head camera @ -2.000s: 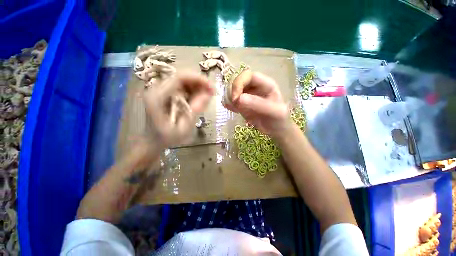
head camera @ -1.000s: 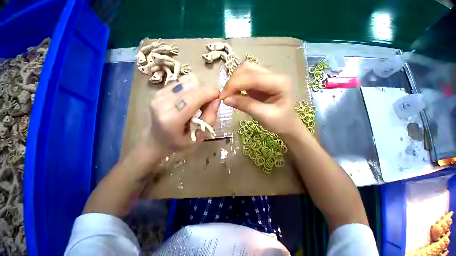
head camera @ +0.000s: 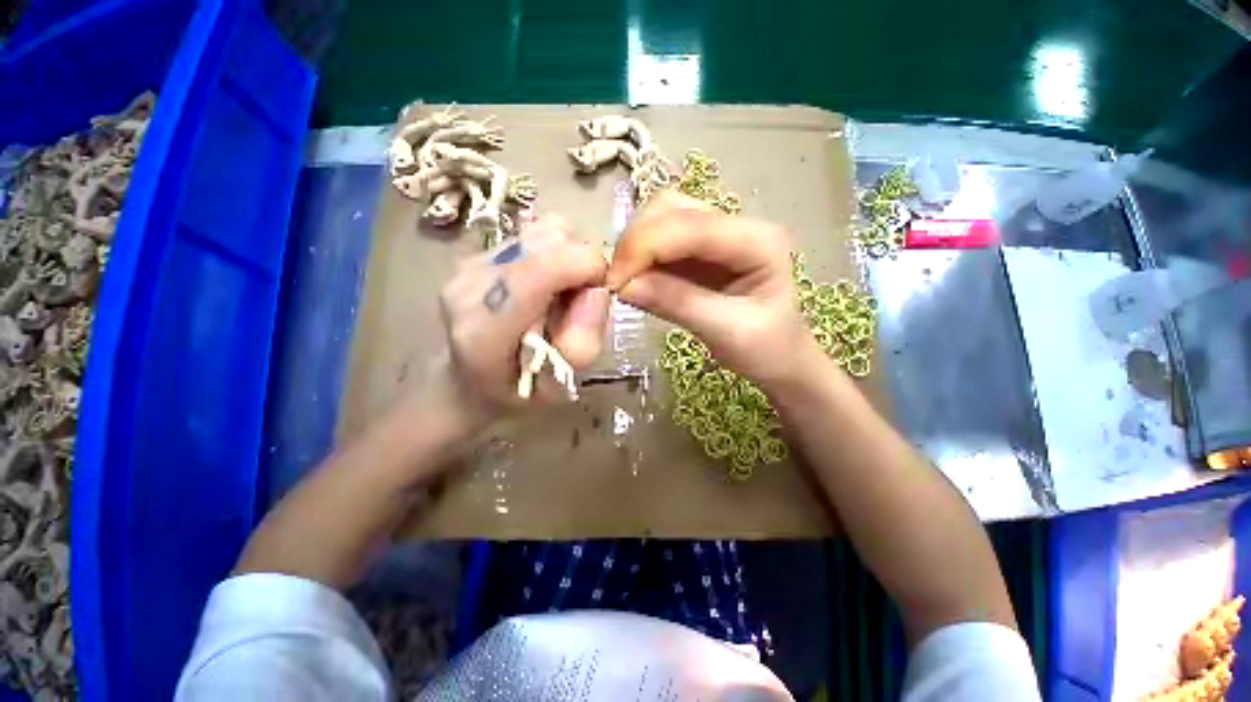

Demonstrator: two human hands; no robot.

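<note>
My left hand (head camera: 521,309) is closed around a beige figure piece (head camera: 546,365), whose splayed fingers stick out below the palm. My right hand (head camera: 707,281) meets it with thumb and forefinger pinched at the piece's upper end; what the fingertips pinch is hidden. Yellow-green rings (head camera: 727,412) lie piled on the right of the cardboard (head camera: 590,494), partly under my right wrist. Beige pieces (head camera: 453,172) lie heaped at the board's upper left, and a smaller group (head camera: 613,147) lies at its top middle with a few rings beside it.
A deep blue bin (head camera: 179,316) at left holds many beige pieces. Right of the board are a red-pink item (head camera: 951,233), a small ring heap (head camera: 888,206), a stained white sheet (head camera: 1098,370) and translucent bottles (head camera: 1084,189). Orange-yellow parts (head camera: 1210,642) sit at lower right. A green surface (head camera: 823,62) runs behind.
From two seconds ago, my hands have come together, and the left hand has turned with the piece held in it. Over the last second they stay together. The view has shifted slightly.
</note>
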